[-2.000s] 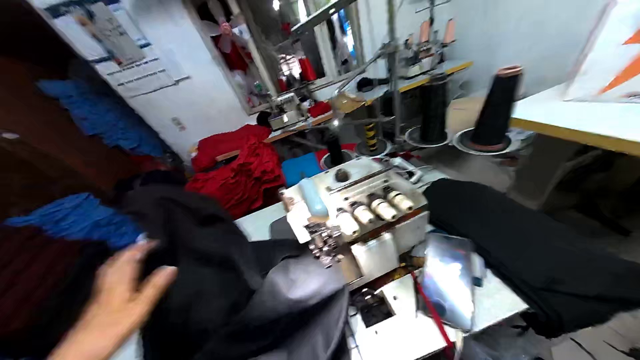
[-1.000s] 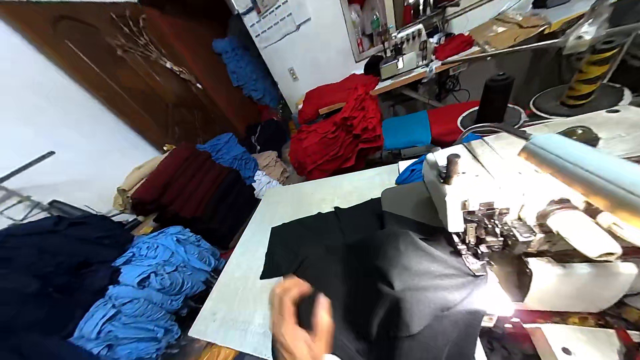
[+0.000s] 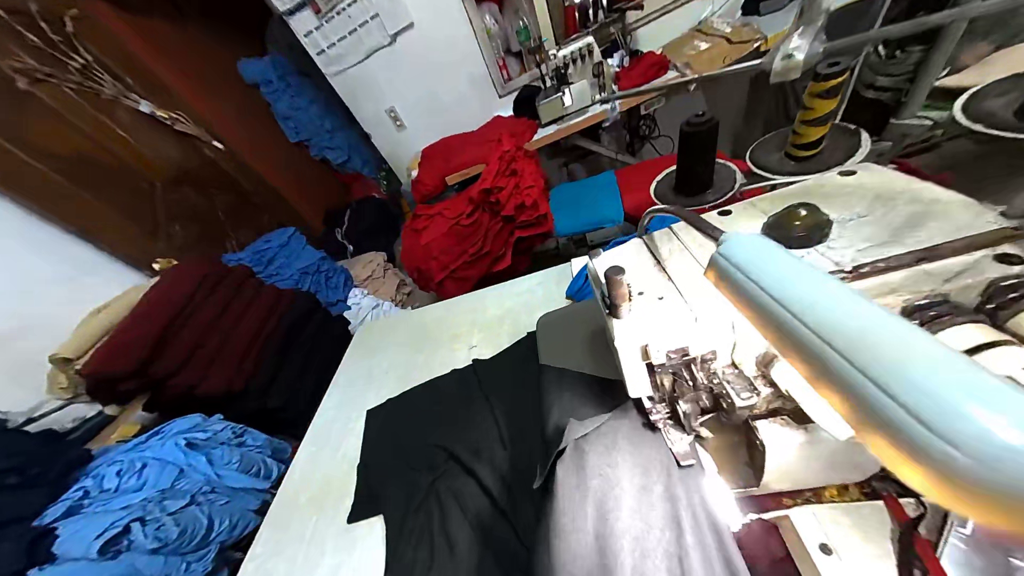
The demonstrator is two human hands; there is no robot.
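Observation:
Neither my left hand nor my right hand shows in the view of now. Black fabric (image 3: 456,456) lies spread over the pale table (image 3: 320,480), with a grey, lit piece (image 3: 632,496) folded at its right part. That fabric reaches the presser foot (image 3: 680,444) of an overlock sewing machine (image 3: 648,296); whether the foot is down on it I cannot tell. A light blue padded lamp or tube (image 3: 864,360) slants over the machine, and bright light falls on the needle area.
Light blue cloth (image 3: 176,488) and maroon folded fabric (image 3: 184,328) are piled left of the table. Red fabric (image 3: 480,216) heaps beyond it. Black thread cone (image 3: 696,152) and yellow-black cone (image 3: 818,108) stand behind the machine. A second sewing machine (image 3: 568,88) sits farther back.
A hand that was over the black fabric one second ago is out of view now. The view has swung left since two seconds ago and now sits closer to the machine.

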